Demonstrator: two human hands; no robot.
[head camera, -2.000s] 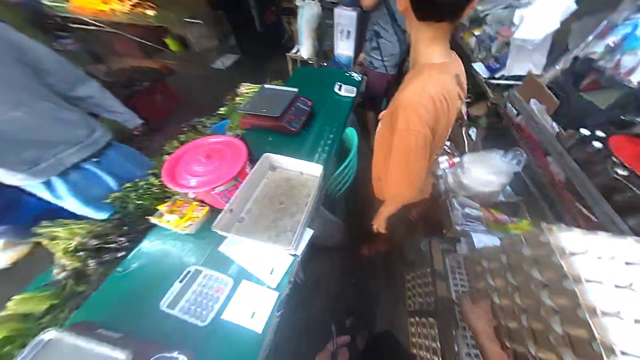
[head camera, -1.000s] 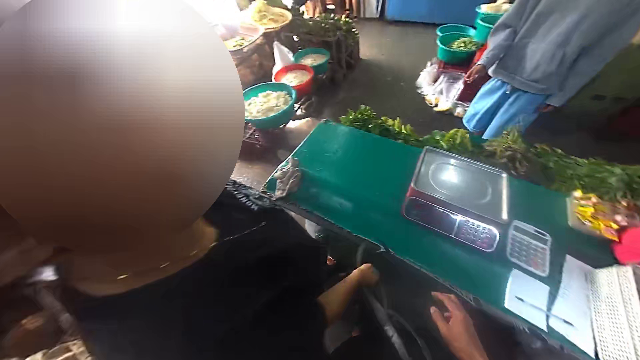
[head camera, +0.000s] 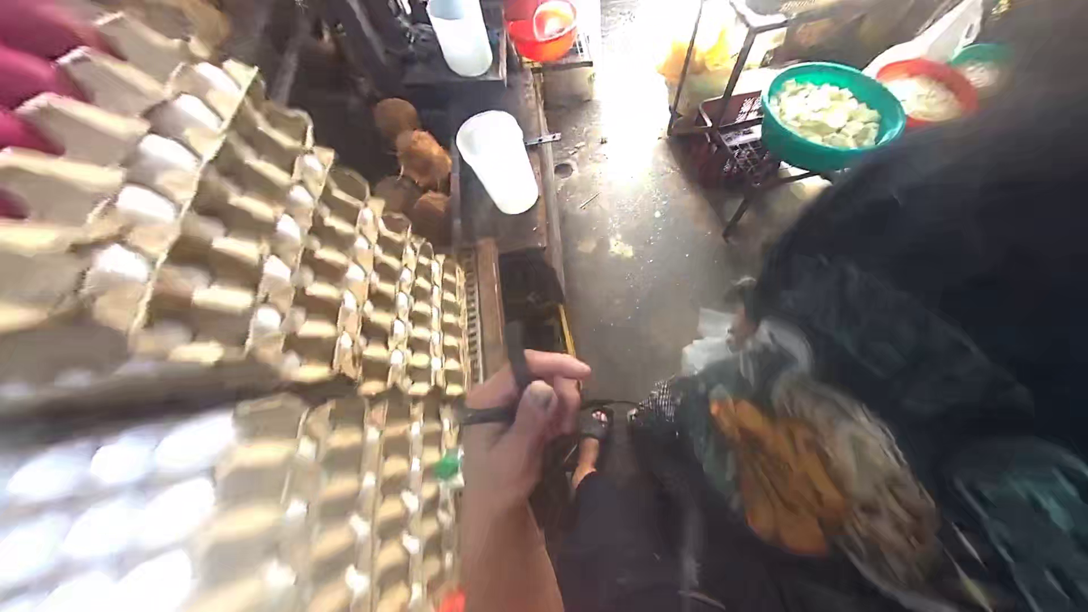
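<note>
My left hand (head camera: 535, 404) is in the middle of the head view, its forearm rising from the bottom edge. The fingers are curled around a thin black strap-like thing (head camera: 515, 361), blurred, whose exact kind I cannot tell. Close on its left stand stacked cardboard egg trays (head camera: 331, 280) with white eggs (head camera: 166, 157) in them. More eggs (head camera: 110, 501), very blurred, fill a tray at the lower left. My right hand is not in view.
A person in black (head camera: 918, 280) stands close at the right, beside clear plastic bags (head camera: 875, 476) with orange and pale contents. A white plastic container (head camera: 501, 161) rests on a wooden ledge ahead. Brown coconuts (head camera: 421, 157) lie left of it. A green basin (head camera: 833, 115) holds pale pieces.
The view has swung strongly from the green table with the scale to the egg trays and floor. My left hand now shows beside the trays, around a thin black thing.
</note>
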